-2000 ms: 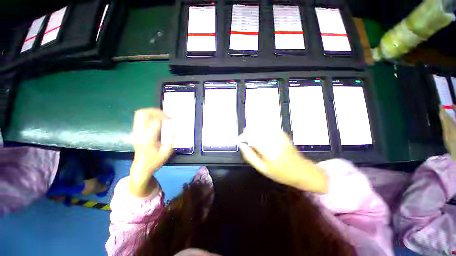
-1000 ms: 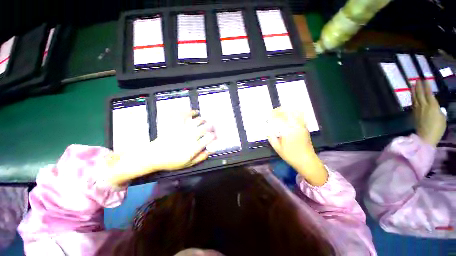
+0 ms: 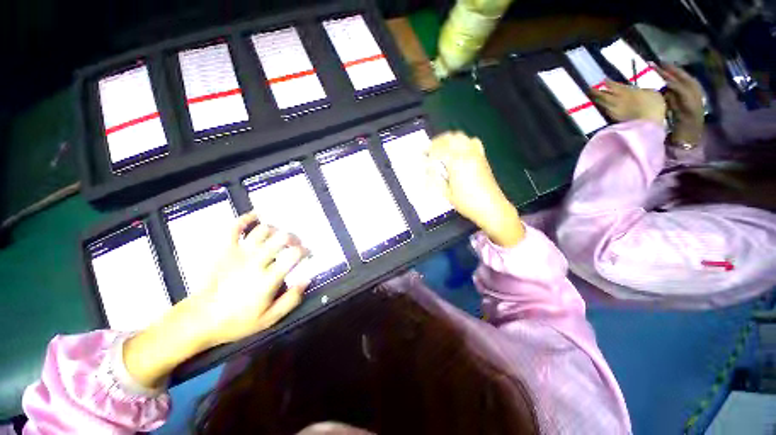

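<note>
Several smartphones (image 3: 366, 200) with white lit screens lie in the slots of the near black tray (image 3: 339, 294), which looks tilted in view. My left hand (image 3: 247, 285) is over the second and middle phones from the left, fingers apart, holding nothing; it covers their lower parts. My right hand (image 3: 464, 174) is over the rightmost phone with fingers curled, at its right side; its fingertips are blurred, and whether they touch the screen I cannot tell.
A far black tray (image 3: 170, 176) holds phones with red bands. A yellow-green wrapped roll (image 3: 468, 34) and brown block (image 3: 411, 55) stand behind. At right, a neighbouring person's hands (image 3: 634, 104) are over another tray of phones (image 3: 544, 140).
The view has turned, so the trays sit further left and slanted. My left hand has moved from near the middle phone's left edge to lower over it. My right hand is now over the rightmost phone.
</note>
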